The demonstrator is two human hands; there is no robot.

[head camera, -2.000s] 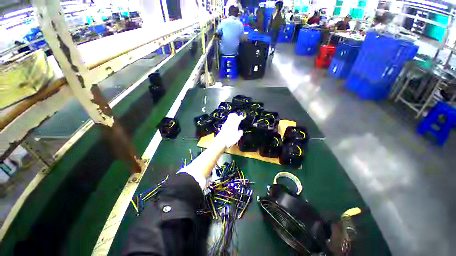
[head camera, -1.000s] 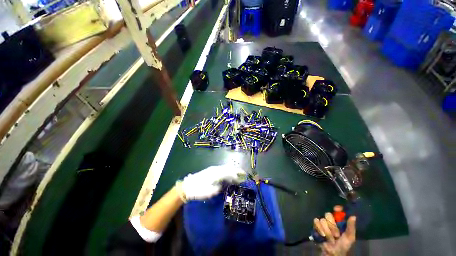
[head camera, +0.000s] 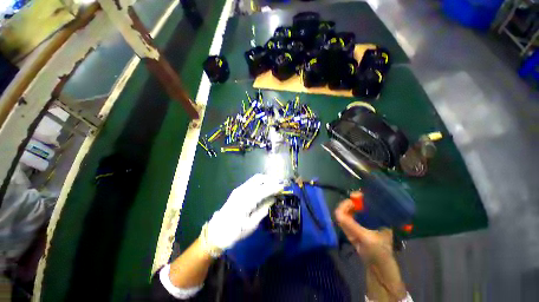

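A black squarish housing [head camera: 285,213] lies on the blue cloth [head camera: 316,227] at the bench's near edge, its open side showing shiny metal parts. My left hand [head camera: 239,213], in a white glove, rests against the housing's left and upper side; its fingertips are partly hidden. My bare right hand [head camera: 366,231] holds a soldering iron [head camera: 384,200] with a thick blue-grey handle, orange-red parts and a long silvery barrel pointing up and left. The iron is blurred and held off the housing. Pliers [head camera: 310,203] with dark open handles lie on the cloth's right part.
A loose pile of wired components [head camera: 266,127] lies beyond the cloth. A black fan [head camera: 369,135] stands at the right. Several black housings [head camera: 316,71] sit on and around tan cardboard [head camera: 283,84]. One housing [head camera: 216,68] stands by the cream rail [head camera: 184,156] of the green conveyor [head camera: 139,141].
My right hand has come from beside the bench's right part towards the cloth, now holding the iron upright-left. My left hand stays at the housing. The view has shifted.
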